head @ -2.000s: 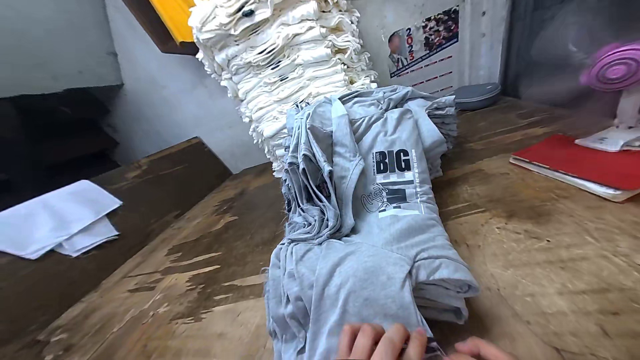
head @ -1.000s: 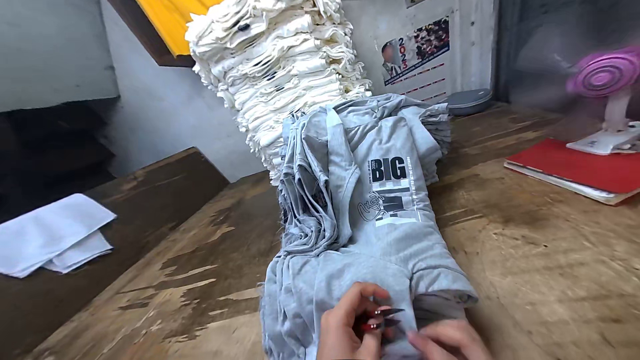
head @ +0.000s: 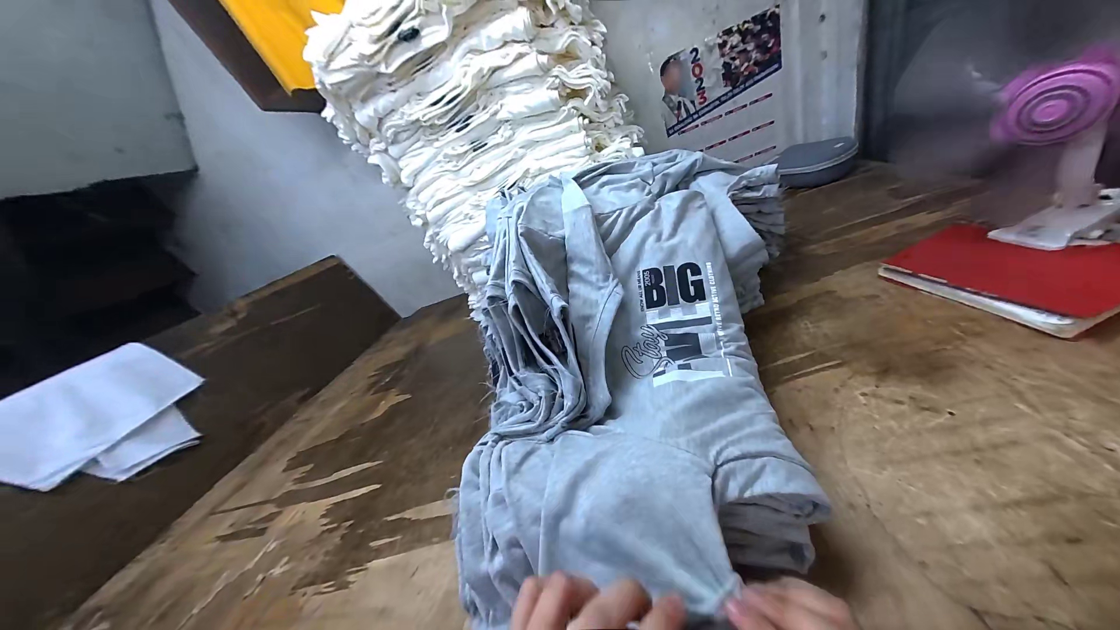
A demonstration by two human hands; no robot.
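A stack of grey printed T-shirts (head: 682,411) lies folded on the wooden table, with layered edges bunched along its left side. My left hand (head: 595,604) rests at the bottom edge of the view on the near end of the top grey shirt, fingers bent over the fabric. Beside it, my right hand (head: 787,605) pinches the near corner of that fabric. The lower parts of both hands are cut off by the frame, and whether a tool is in the left hand cannot be seen.
Behind the shirts rises a tall stack of white cloth pieces (head: 490,114). A grey case (head: 818,162), a red notebook (head: 1015,271) and a pink fan (head: 1054,105) are at the right. Folded white cloth (head: 96,411) lies left on the brown wooden table (head: 350,490). A calendar (head: 726,87) hangs behind.
Both hands were higher over the near fabric one second ago, with a small dark pointed tool at the left hand. They have since moved down to the near edge, and the tool is no longer visible.
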